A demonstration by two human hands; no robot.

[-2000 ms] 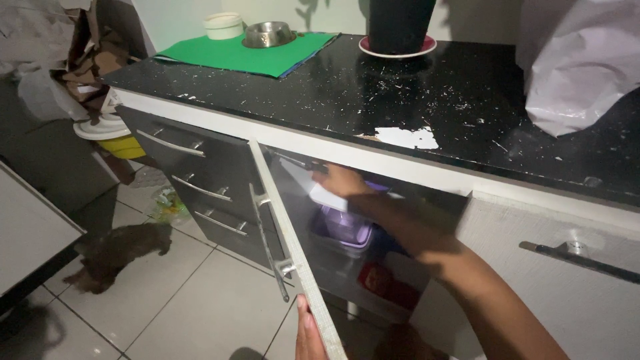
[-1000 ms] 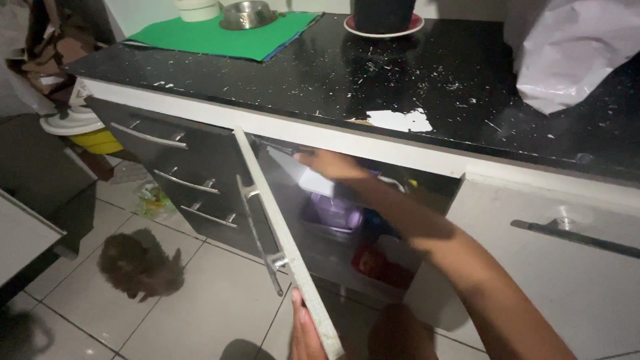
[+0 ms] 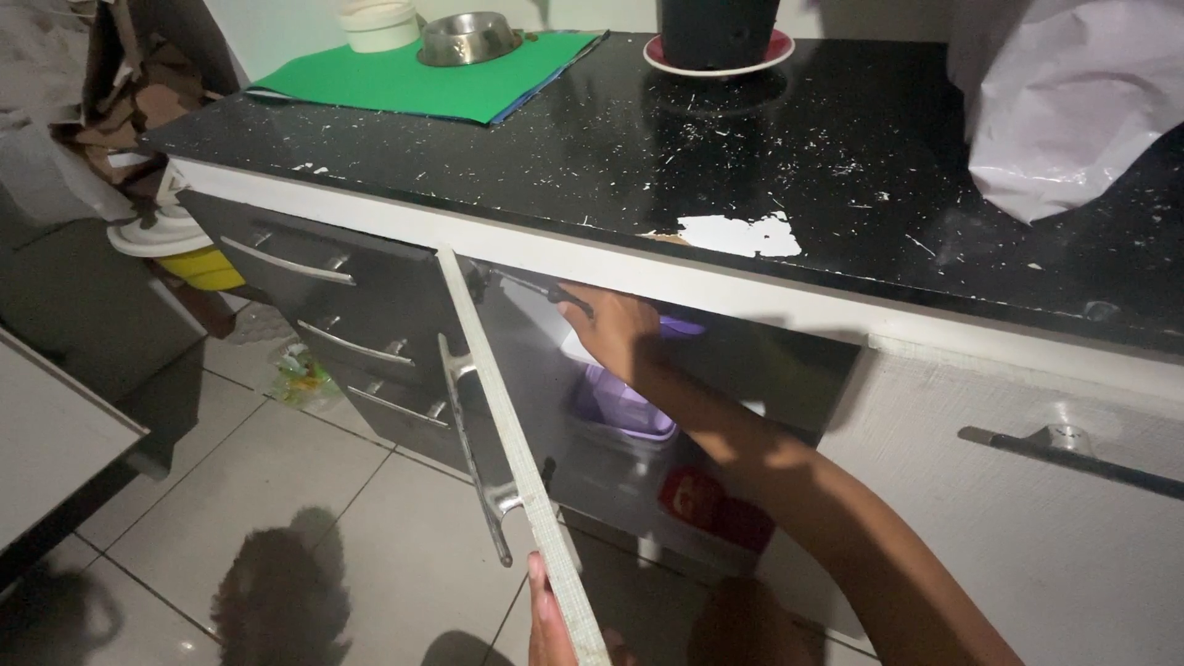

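Note:
My right hand [image 3: 610, 328] reaches into the open cabinet under the counter's front edge. It holds the dark handle of a screwdriver [image 3: 546, 289], whose thin metal shaft points left at the hinge [image 3: 478, 277] near the top of the cabinet door [image 3: 504, 416]. The tip's exact contact cannot be made out. The door is seen almost edge-on, with a metal bar handle [image 3: 472, 453] on its outer side. Low on this door, my left hand [image 3: 550, 620] grips the edge, partly out of frame. Purple plastic containers [image 3: 629, 407] and a red item [image 3: 712, 504] are inside or reflected behind my right forearm.
The chipped black countertop [image 3: 573, 176] carries a green mat [image 3: 444, 88], a metal bowl [image 3: 467, 39], a black pot on a red saucer [image 3: 784, 54] and a white plastic bag [image 3: 1073, 120]. Drawers [image 3: 305, 277] stand left. A brown furry animal [image 3: 282, 587] is on the tiled floor.
The screwdriver shaft now shows clearly at the hinge. The white piece near my right hand appears lower. The furry animal has shifted on the floor. My left hand stays at the door's edge.

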